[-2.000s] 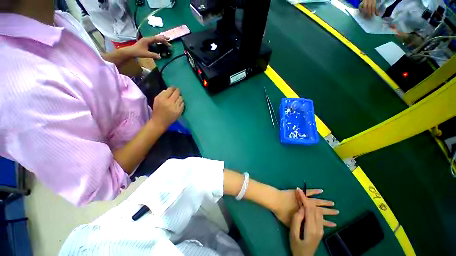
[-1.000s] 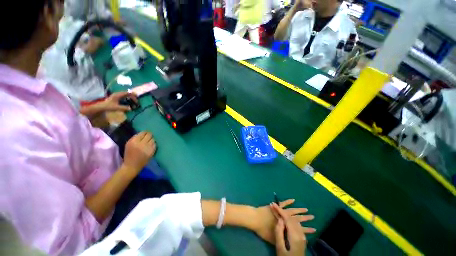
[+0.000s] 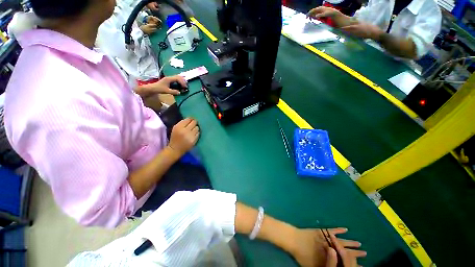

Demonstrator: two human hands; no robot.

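My left hand (image 3: 308, 246) lies at the bottom right with its fingers spread, a pale bracelet on the wrist. My right hand (image 3: 342, 256) overlaps it and is cut off by the bottom edge. It holds dark tweezers (image 3: 328, 240), tips pointing up and away. I cannot see any part at the tips. A blue parts bin (image 3: 316, 172) with many small whitish pieces stands beyond my hands. Silvery tweezers (image 3: 283, 138) lie left of the bin.
A dark smartphone (image 3: 398, 259) lies at the bottom right, partly cut off. A black bench machine (image 3: 237, 99) with a red light stands upper left. A person in pink (image 3: 88, 125) sits at left, a hand on a black mouse (image 3: 178, 87). A yellow post (image 3: 416, 148) rises at right.
The view has swung, and my hands now sit lower in the picture, the right one more cut off. My right hand still holds the tweezers over my spread left hand.
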